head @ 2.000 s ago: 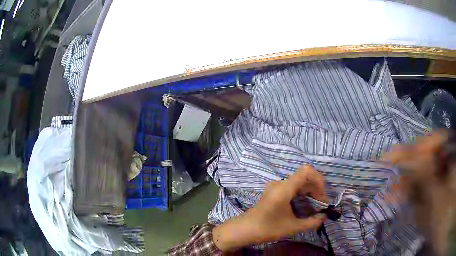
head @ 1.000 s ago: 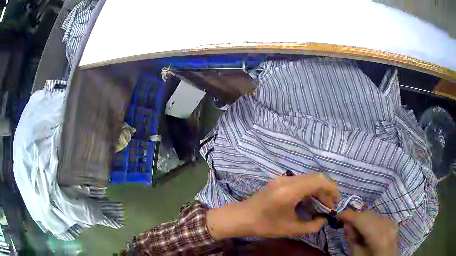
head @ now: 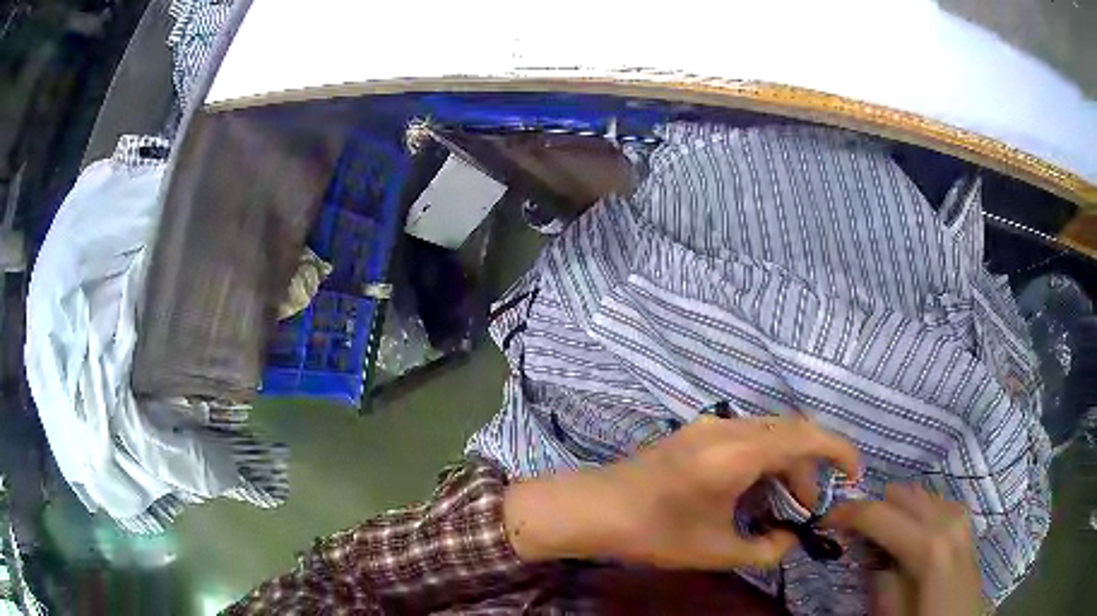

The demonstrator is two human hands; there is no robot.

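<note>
The striped garment (head: pixel 770 325) lies in a crumpled heap on my lap, up to the table's edge. My left hand (head: pixel 686 493) comes in from the lower left and pinches a fold of it. A small black looped trim (head: pixel 820 544) shows at the left fingertips. My right hand (head: pixel 908 542) is close on the right, slightly blurred, its fingers bent at the same fold and trim. No needle or thread can be made out. A small dark bit of trim (head: pixel 719 412) shows just above my left hand.
The white table (head: pixel 541 48) with its worn wooden edge crosses the top. At left stand a blue crate (head: pixel 315 349), a white card (head: pixel 455 202) and a grey-brown cloth-sided bin (head: pixel 217 265) with white cloth (head: pixel 90 337) hanging beside it. A dark round object (head: pixel 1053 337) is at the right.
My right hand has come down from the right, where it was raised and blurred, to beside my left hand. The view has shifted, so the table edge sits higher. My left hand keeps its pinch.
</note>
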